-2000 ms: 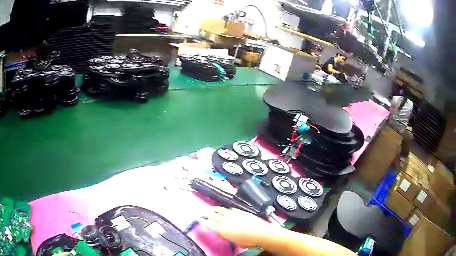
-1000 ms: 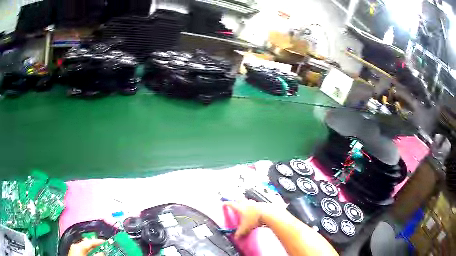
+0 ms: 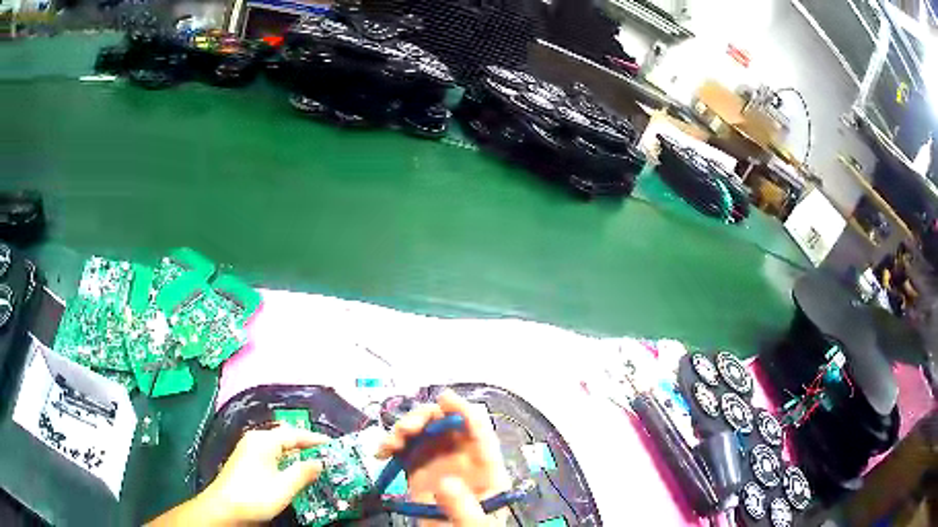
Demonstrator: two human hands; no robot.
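My left hand [image 3: 257, 479] holds a green circuit board [image 3: 334, 482] dense with parts over the left lobe of a black drum pad shell [image 3: 561, 453]. My right hand [image 3: 458, 463] is around the blue handles of a pair of cutters [image 3: 427, 443], palm partly turned up. The cutters' jaws are at the board's right edge; their tips cannot be made out. The shell lies open side up, with small green boards and thin wires in it. The hands and board hide its middle.
Green boards are piled [image 3: 154, 319] at left, beside a white box [image 3: 74, 417] of small dark parts. At right lie a long black cylindrical tool [image 3: 674, 453], a pad top with ringed circles [image 3: 763, 458] and stacked black shells [image 3: 838, 412]. Black pads stand behind.
The view has swung left. My left hand has lifted the green board over the shell. My right hand has moved from the shell's right side to the board with the blue-handled cutters.
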